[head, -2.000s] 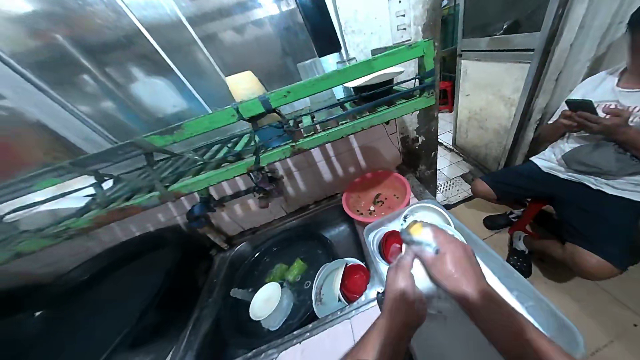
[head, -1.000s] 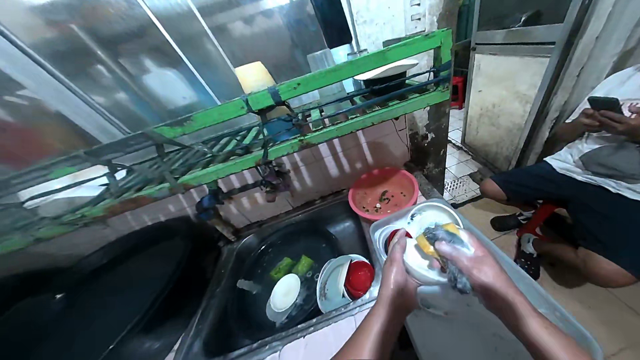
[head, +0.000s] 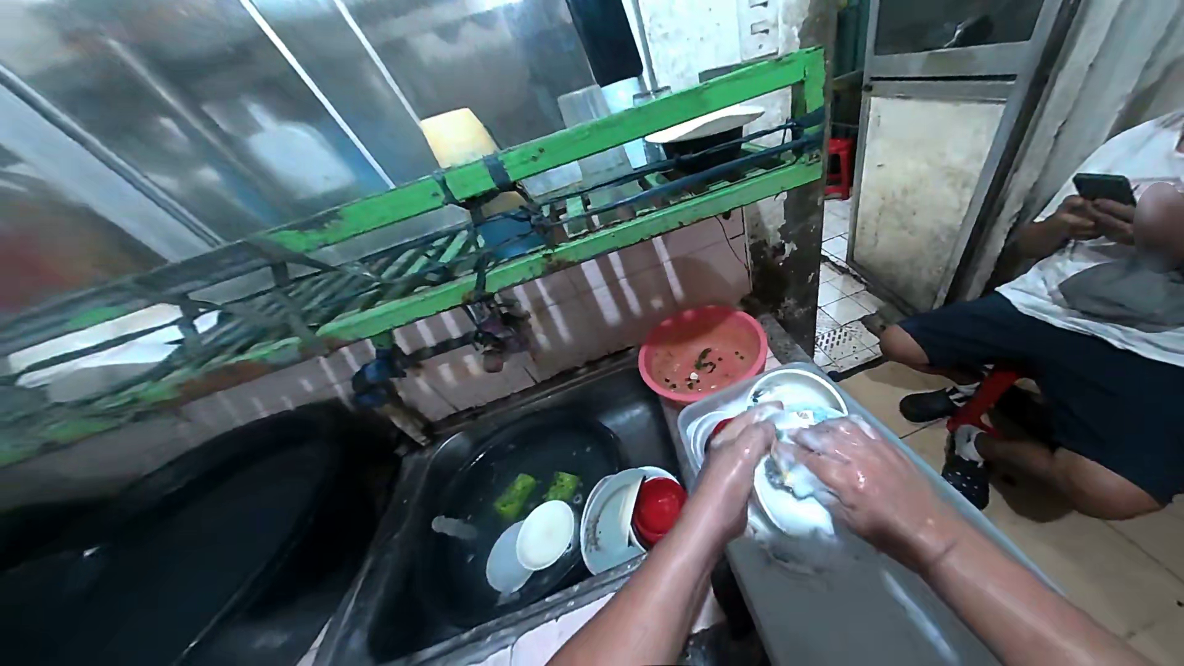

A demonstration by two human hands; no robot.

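Note:
Both my hands are soapy and close together over a grey tray (head: pixel 934 504) on the right. My left hand (head: pixel 740 453) grips the edge of a white bowl (head: pixel 786 499). My right hand (head: pixel 856 472) presses a foamy sponge (head: pixel 786 458) against it; foam and fingers hide most of the sponge. Behind them a white plate (head: pixel 819 384) lies in the tray, and a bit of red shows by my left fingers. In the black sink at left, a white cup (head: pixel 546 535), green scrubbing pads (head: pixel 515 497), a white bowl (head: pixel 606 546) and a red bowl (head: pixel 659 507) sit in a water-filled basin.
A pink-red basin (head: pixel 703 356) with food scraps stands behind the tray. A green rack (head: pixel 573 250) and a tap (head: pixel 490 338) are above the sink (head: pixel 444 462). A large black tub (head: pixel 185 536) is at far left. A person (head: pixel 1082 351) sits at right with a phone.
My hands stay over the tray. The sponge's yellow side showed between them one second ago; now foam and my right hand cover most of it.

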